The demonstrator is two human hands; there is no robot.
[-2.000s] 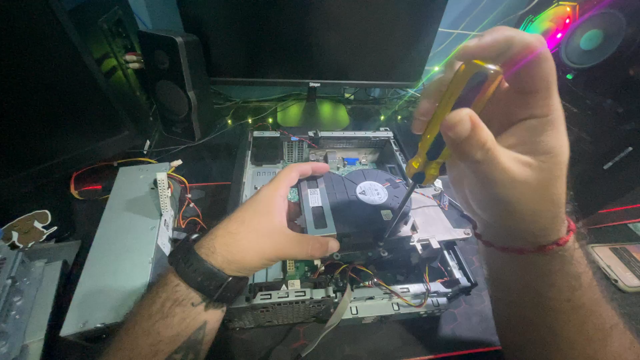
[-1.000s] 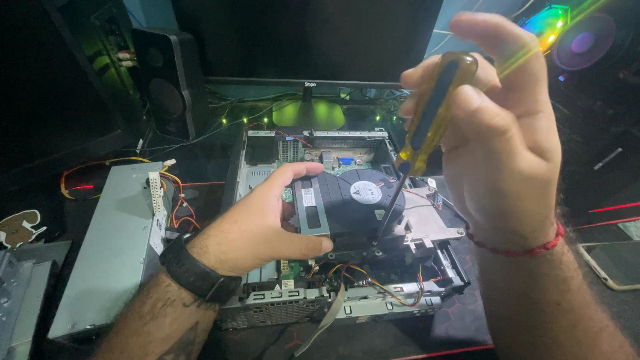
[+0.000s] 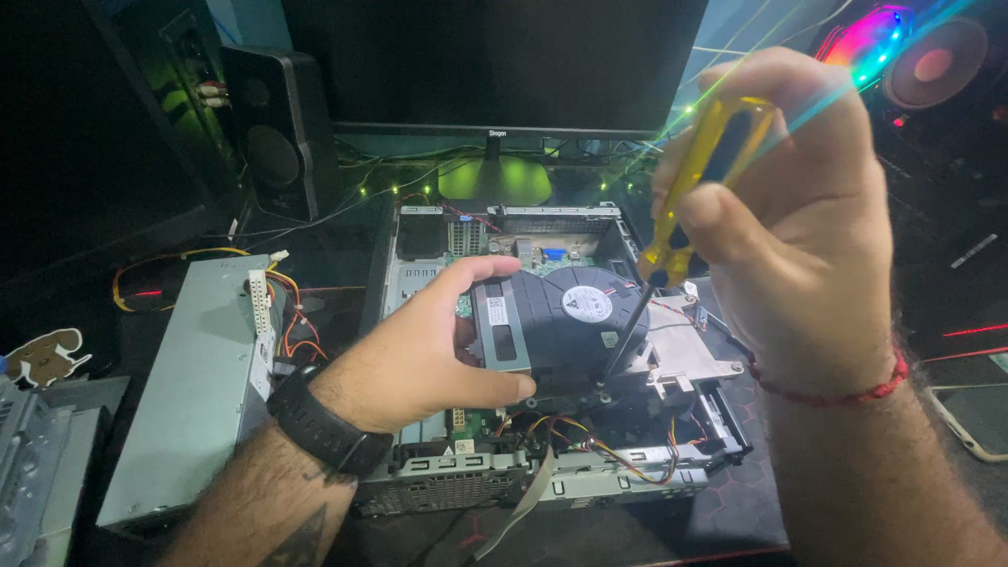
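My right hand (image 3: pixel 787 197) holds a screwdriver (image 3: pixel 709 169) by its yellow and dark handle. Its shaft slants down to the near edge of a black blower fan assembly (image 3: pixel 543 315), where the tip meets a screw spot. My left hand (image 3: pixel 425 346) grips the left end of that assembly, thumb at the near side and fingers at the far side. The assembly sits inside an open desktop computer case (image 3: pixel 441 480), over a green circuit board. A silvery metal bracket (image 3: pixel 693 350) lies right of the fan.
A metal power supply unit (image 3: pixel 189 378) with loose cables stands left of the case. Behind are a black speaker (image 3: pixel 276 134) and a monitor (image 3: pixel 496 63). A flat grey cable (image 3: pixel 524 508) hangs over the case's front. A phone-like object (image 3: pixel 969 417) lies at the right edge.
The screwdriver handle has turned in my right hand and the fingers have shifted around it. My left hand has stayed on the fan assembly.
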